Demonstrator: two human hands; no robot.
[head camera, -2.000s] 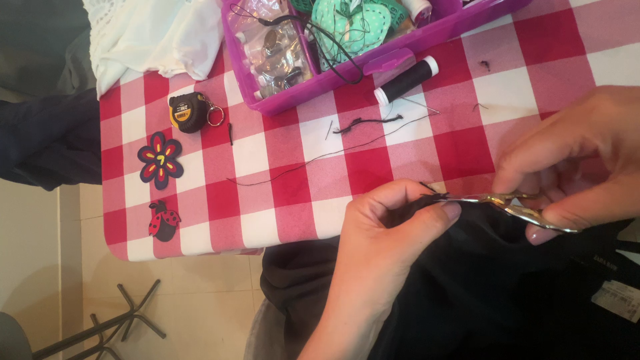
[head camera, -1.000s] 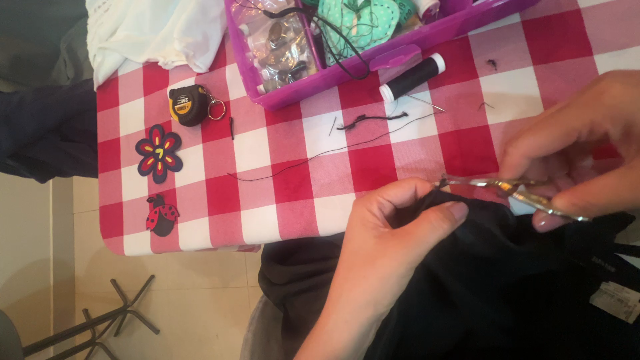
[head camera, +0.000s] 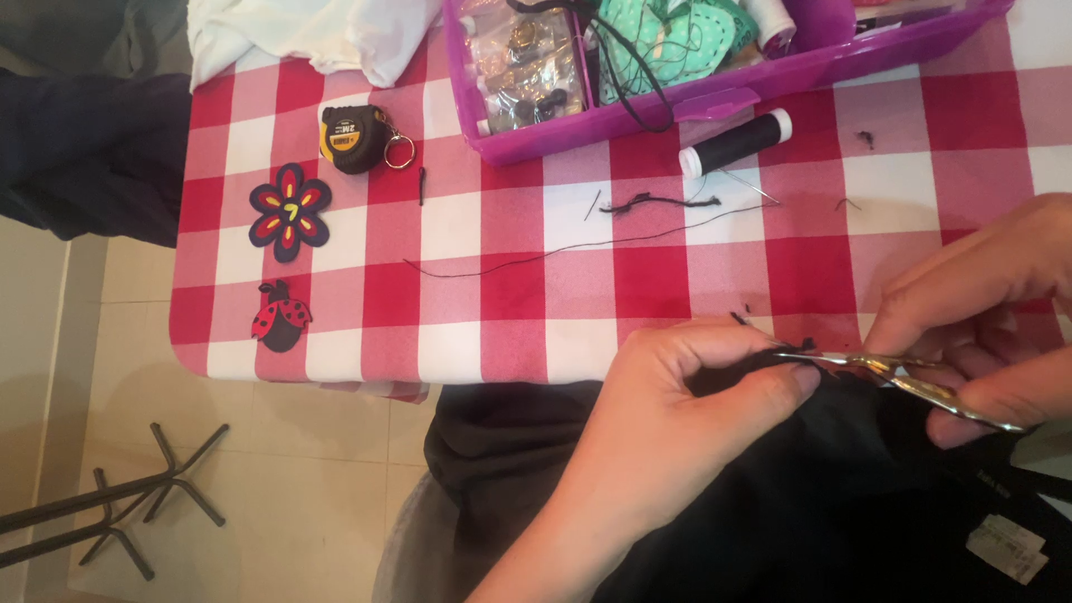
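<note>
My left hand (head camera: 695, 402) pinches the edge of a black garment (head camera: 779, 502) between thumb and forefinger; the cloth hangs below the table edge. Small metal scissors (head camera: 888, 373) are in my right hand (head camera: 988, 335), with fingers and thumb at the handles. The blade tips lie at the pinched cloth, right by my left fingertips, beside a tuft of black thread. Above my hands on the table are a spool of black thread (head camera: 737, 144), a needle (head camera: 749, 186) with a long dark thread (head camera: 569, 247), and a short twisted black scrap (head camera: 662, 201).
A purple sewing box (head camera: 536, 146) stands at the back. To the left lie a tape measure (head camera: 356, 138) with a key ring, a flower patch (head camera: 290, 212), a ladybug patch (head camera: 281, 320) and white cloth (head camera: 335, 33). The checkered tablecloth (head camera: 435, 339) ends just left of my left wrist.
The scissors' handles look closer together than a second ago, and their tips remain by my left fingertips. Both hands have kept their holds.
</note>
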